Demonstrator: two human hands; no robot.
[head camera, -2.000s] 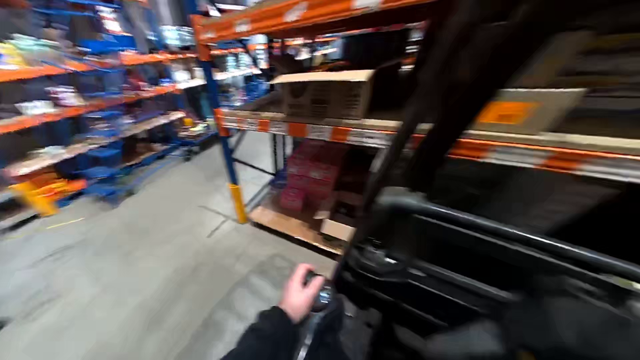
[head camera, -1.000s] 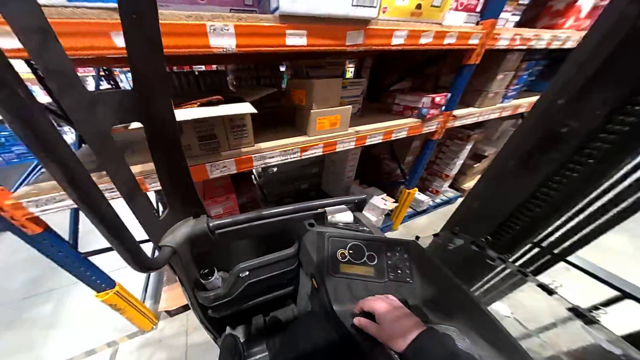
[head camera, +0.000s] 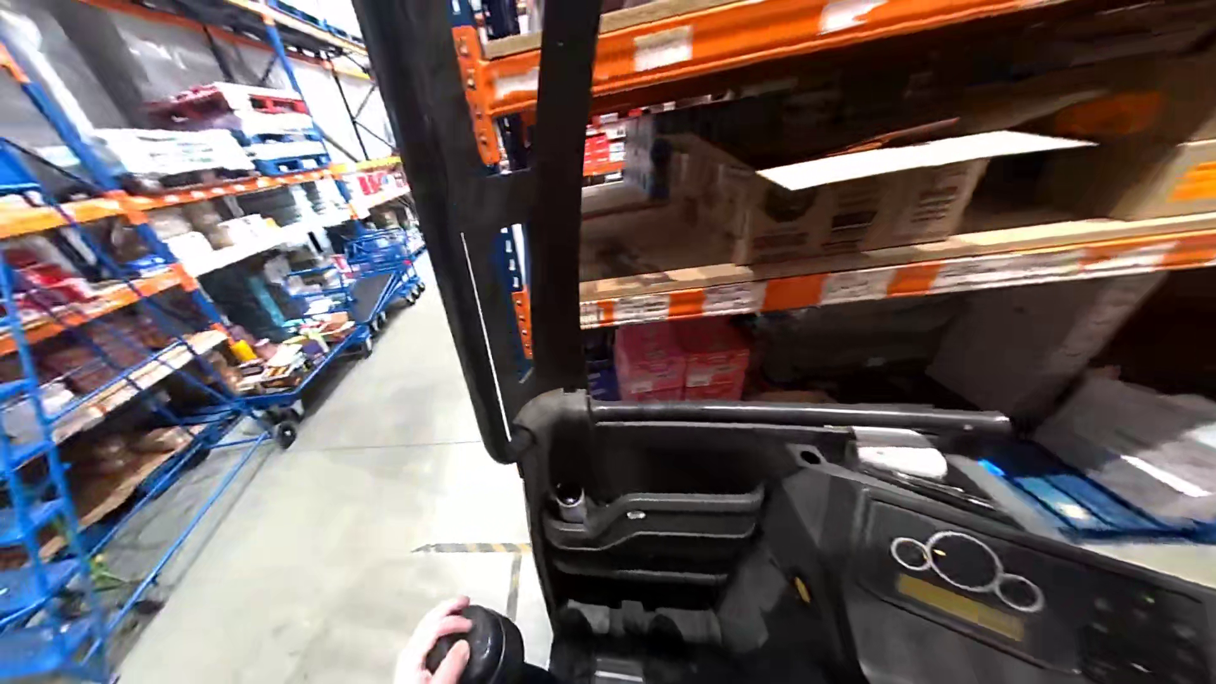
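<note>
At the bottom edge, left of the middle, my left hand (head camera: 439, 644) is wrapped around a black round knob (head camera: 489, 646) of a forklift-type truck. To its right is the truck's black side wall with storage pockets (head camera: 655, 518), and a small cup-like container (head camera: 570, 503) stands in one. The dark control console (head camera: 959, 579), with ringed gauges and a small display, fills the lower right. A white roll-like item (head camera: 898, 458) lies behind the console. My right hand is out of view.
Black cab posts (head camera: 560, 218) rise close ahead. Orange-edged racking (head camera: 788, 291) on the right holds an open cardboard box (head camera: 845, 209) and red boxes (head camera: 684, 361). Across the concrete aisle (head camera: 380, 418) are blue wheeled carts (head camera: 313, 366), a blue ladder (head camera: 38, 465) and more racking.
The view has swung left from the console to the aisle. One second ago my right hand was on the console; now it is out of frame, and my left hand shows on the knob.
</note>
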